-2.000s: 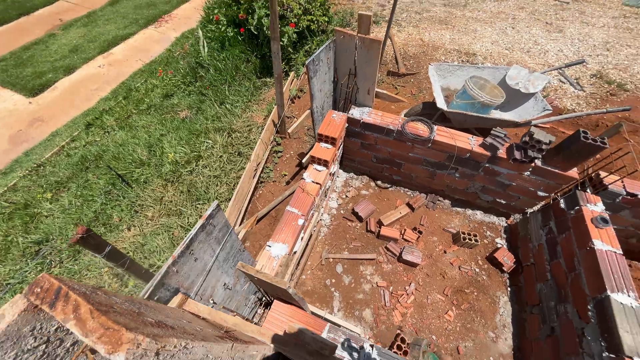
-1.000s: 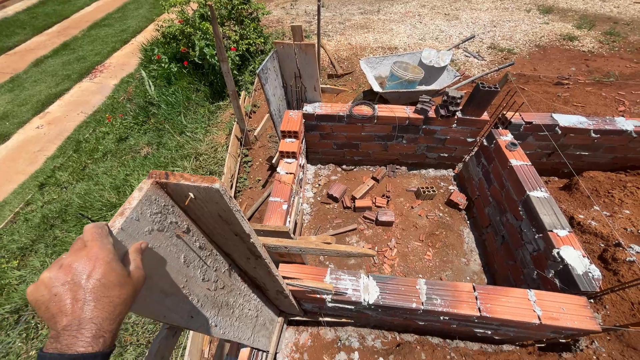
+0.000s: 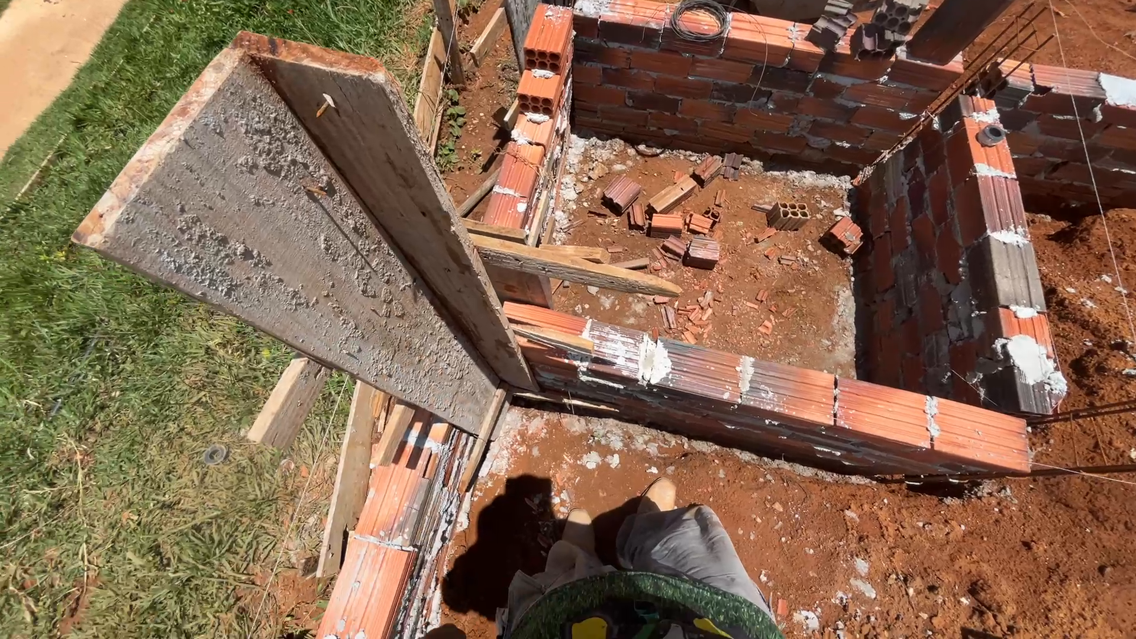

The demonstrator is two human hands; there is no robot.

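Neither of my hands shows in the head view now. Wooden formwork boards [image 3: 293,240], crusted with dried mortar and joined at an angle, stand upright at the corner of the low brick walls. A nail [image 3: 325,104] sticks out near the top of the right-hand board. Wooden battens [image 3: 577,266] lie across the wall by the boards. To the right runs a low hollow-brick wall [image 3: 790,390] with white mortar in its joints. Below, my boots [image 3: 658,493] stand on red soil beside the wall, and my grey trousers [image 3: 688,546] show at the bottom.
Broken hollow bricks [image 3: 701,253] are scattered inside the walled bay. A coil of wire [image 3: 698,19] rests on the far wall. Rebar [image 3: 967,84] slants above the right corner, and a thin string [image 3: 1087,169] crosses the right side. Grass [image 3: 115,408] lies left, beside loose timber [image 3: 346,479].
A hand was at the top left edge of the formwork board one second ago and is now out of view. The view has tilted down, bringing my boots into sight.
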